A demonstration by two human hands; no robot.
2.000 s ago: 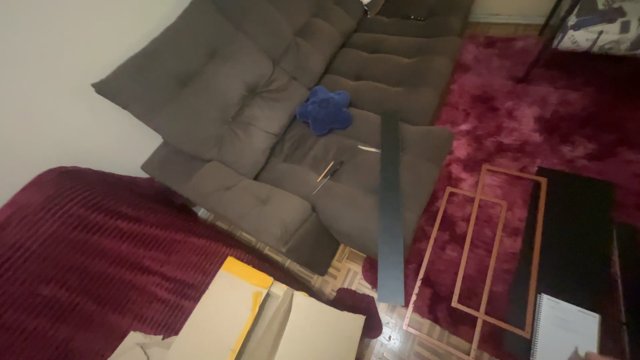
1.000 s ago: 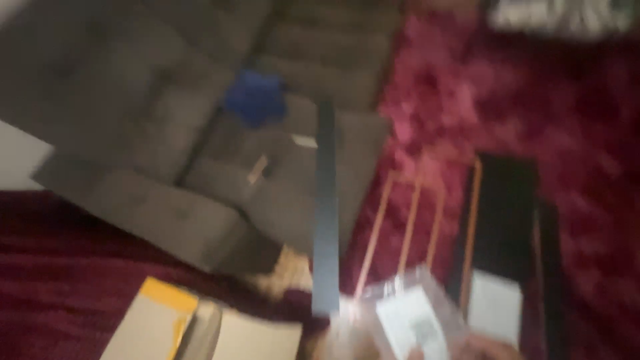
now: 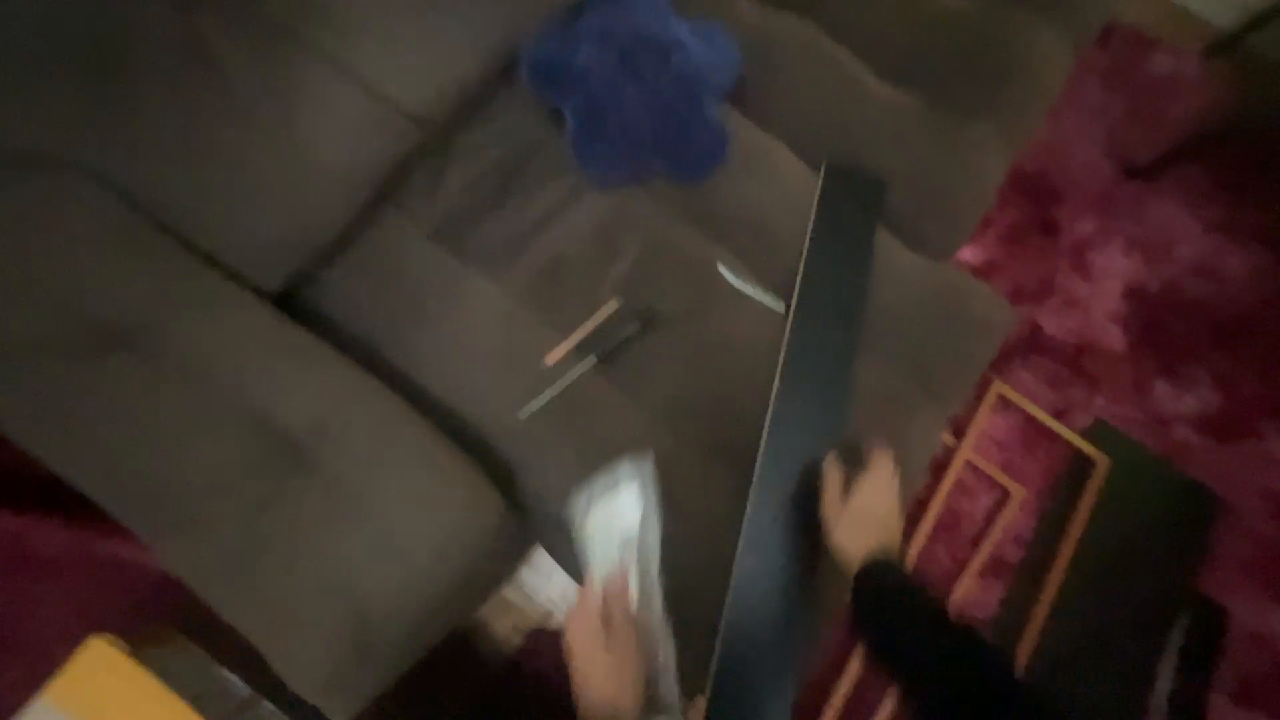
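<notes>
My left hand (image 3: 605,640), at the bottom centre, grips a clear plastic packet (image 3: 618,515) with something pale inside. My right hand (image 3: 862,505), in a black sleeve, is beside the right edge of a long dark board (image 3: 815,400) that lies across the seat of a brown sofa; blur hides whether it touches the board. Its thumb and fingers are apart, and no object shows plainly between them. Left of the board, a dark-handled knife or similar tool (image 3: 580,370) and a short light-brown stick (image 3: 582,332) lie on the seat. A thin pale strip (image 3: 750,287) lies near the board's left edge.
A blue flower-shaped cushion (image 3: 640,90) rests on the sofa (image 3: 330,480). At the right, copper-coloured rectangular frames (image 3: 1055,420) and a black panel (image 3: 1150,500) lie on a red rug (image 3: 1120,330). A yellow-edged piece (image 3: 110,685) shows at the lower left.
The packet, low in the view one second ago, is now in my left hand over the sofa's edge. My right hand has come up beside the long board. The view has moved closer to the sofa.
</notes>
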